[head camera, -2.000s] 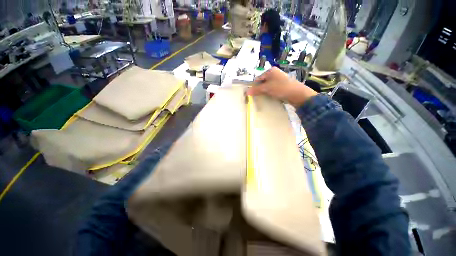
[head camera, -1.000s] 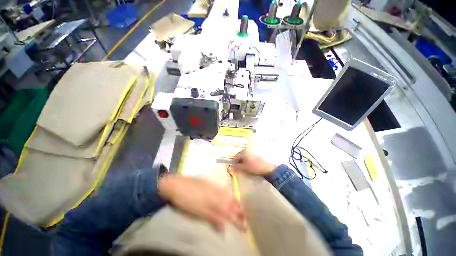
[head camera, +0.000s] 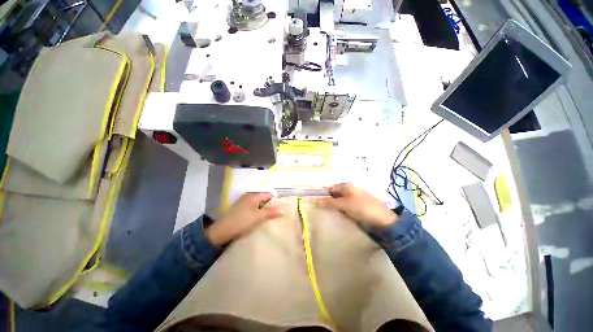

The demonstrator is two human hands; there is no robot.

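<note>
A beige cover (head camera: pixel 260 266) with a yellow seam tape down its middle lies from my lap up onto the machine table. A grey patch (head camera: pixel 302 192) lies across its far end. My left hand (head camera: pixel 246 217) holds the cover's end at the patch's left side. My right hand (head camera: pixel 357 204) holds it at the patch's right side. The sewing machine (head camera: pixel 227 136), with a dark grey front cover and red mark, stands just beyond. A yellow-edged clamp frame (head camera: pixel 302 155) lies under its head, apart from the patch.
A stack of beige covers (head camera: pixel 62 117) with yellow edges lies at the left. A control panel screen (head camera: pixel 500 81) stands at the right. Thin black cable (head camera: pixel 404 175) loops on the table (head camera: pixel 370 152). Loose grey patches (head camera: pixel 480 204) and a yellow strip (head camera: pixel 502 193) lie right of it.
The cover has come down from in front of the machine onto the table. My left hand has moved from the seam up to the patch's left side. The view has moved closer to the machine.
</note>
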